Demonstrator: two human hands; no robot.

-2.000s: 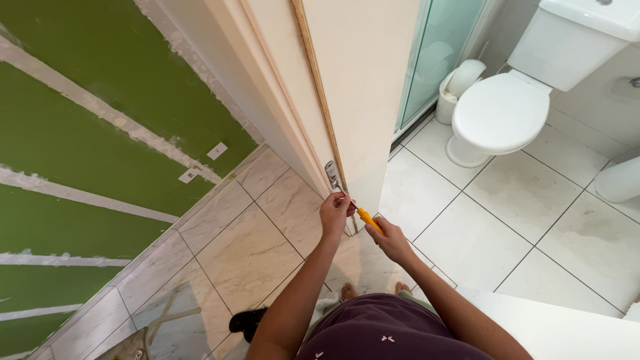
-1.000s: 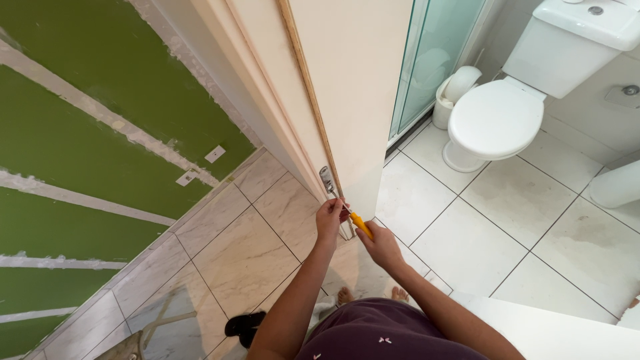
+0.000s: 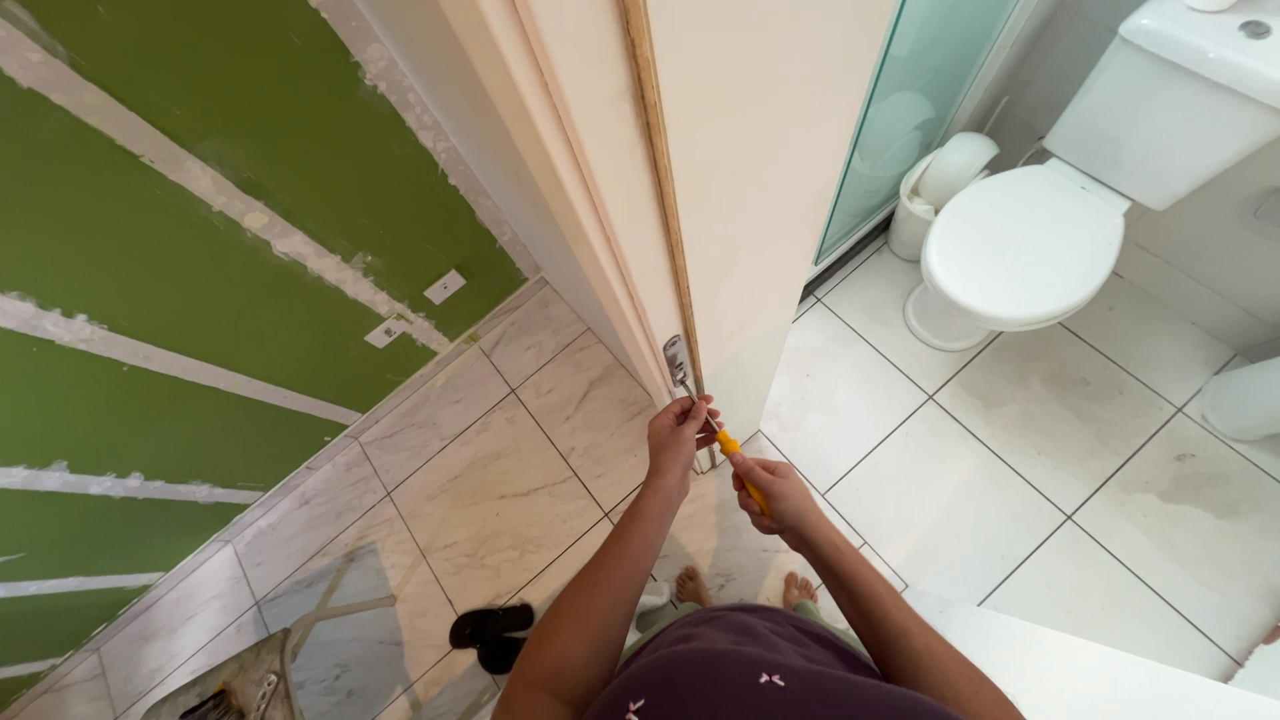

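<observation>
My right hand grips the yellow handle of a screwdriver, whose metal shaft points up and to the left. The fingers of my left hand are closed around the shaft near its tip. Just beyond them, the tip is at a metal strike plate on the pale door frame. Whether it sits in a screw is too small to tell. Beside the plate, the brown wooden edge of a white door or panel runs upward.
A toilet and a white bin stand on the tiled floor at the right, by a glass shower panel. Green wall with filler strips is at the left. Black flip-flops and a worn stool or chair are at lower left.
</observation>
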